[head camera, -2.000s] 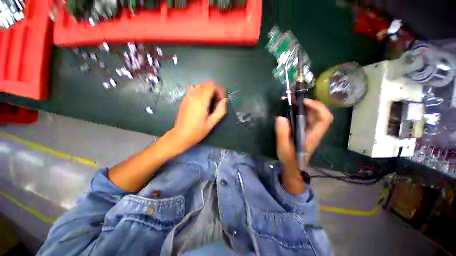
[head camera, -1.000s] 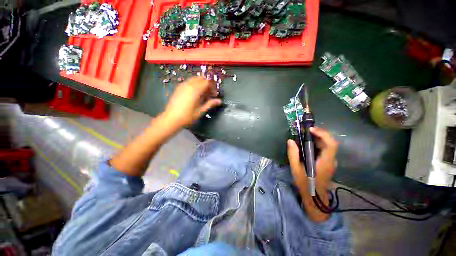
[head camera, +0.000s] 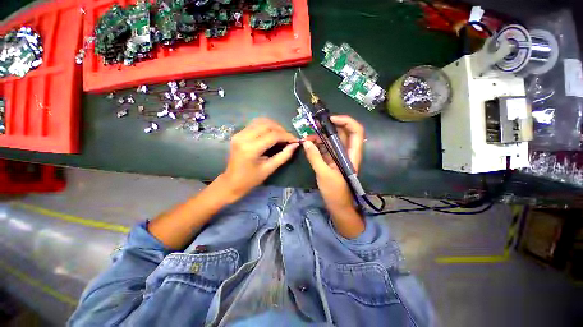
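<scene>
My right hand (head camera: 335,153) holds the black soldering iron (head camera: 337,148), its tip pointing up and left with a thin pale tube beside it. A green circuit board (head camera: 303,124) lies on the mat just beneath the iron, beyond my fingertips. My left hand (head camera: 259,153) has thumb and forefinger pinched on a small dark-red lead (head camera: 302,140), which meets the fingertips of my right hand. The far end of the lead is hidden by the fingers. Loose wired connectors (head camera: 176,105) are scattered on the mat at left.
A fanned pile of boards (head camera: 355,75) lies beyond the iron. A red tray (head camera: 198,57) holds dark-green boards; another red tray (head camera: 54,108) stands at far left. The yellowish pot (head camera: 419,94), cream-white box (head camera: 457,121) and wire reel (head camera: 511,50) are at right. A black cord runs from the iron.
My left hand has left the connector heap with a lead and met my right hand. The iron now tilts left over the board. The view has shifted.
</scene>
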